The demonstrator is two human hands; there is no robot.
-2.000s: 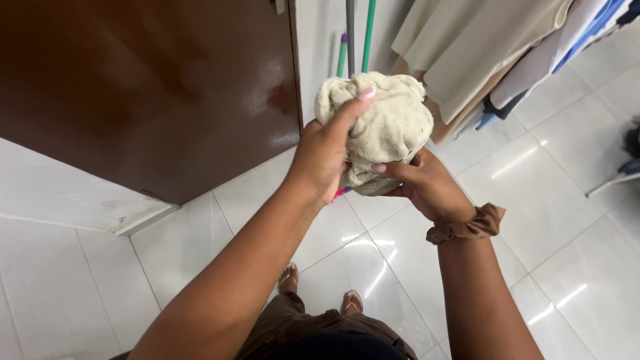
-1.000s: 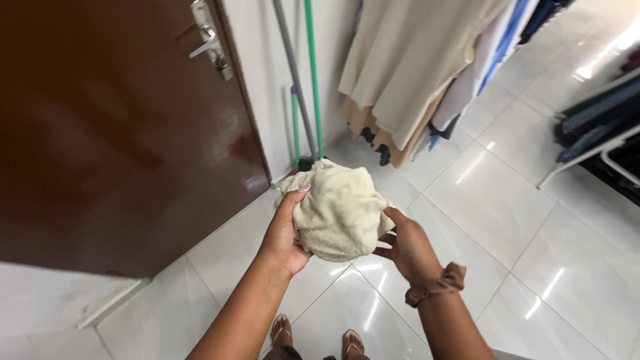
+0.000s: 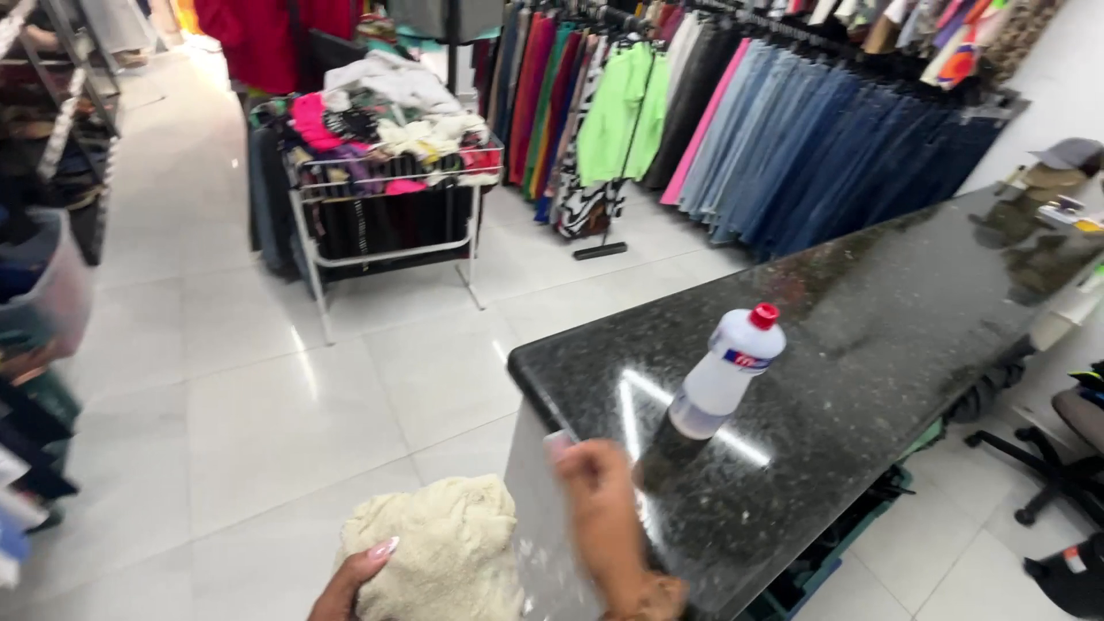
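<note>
My left hand [image 3: 354, 582] grips a bunched cream cloth [image 3: 440, 548] at the bottom of the view, its thumb lying on top of the fabric. To the right of the cloth, my right hand [image 3: 595, 500] is apart from it, blurred, with its fingers curled above the near corner of a dark stone counter [image 3: 845, 345]; I see nothing in it. On the counter, beyond that hand, stands a translucent plastic bottle [image 3: 724, 371] with a red cap and a label that bears writing.
Past the counter corner, a white metal rack [image 3: 388, 254] holds heaped clothes. Jeans [image 3: 802, 147] and other garments hang along the back. A broom [image 3: 601, 250] stands on the tiled floor. At right are an office chair's base [image 3: 1035, 483] and a cap [image 3: 1065, 155] on the counter; a translucent bin [image 3: 60, 285] is at left.
The view has turned from the brown door to the counter and clothes racks. My right hand has let go of the cloth, which both hands held before; my left hand still holds it.
</note>
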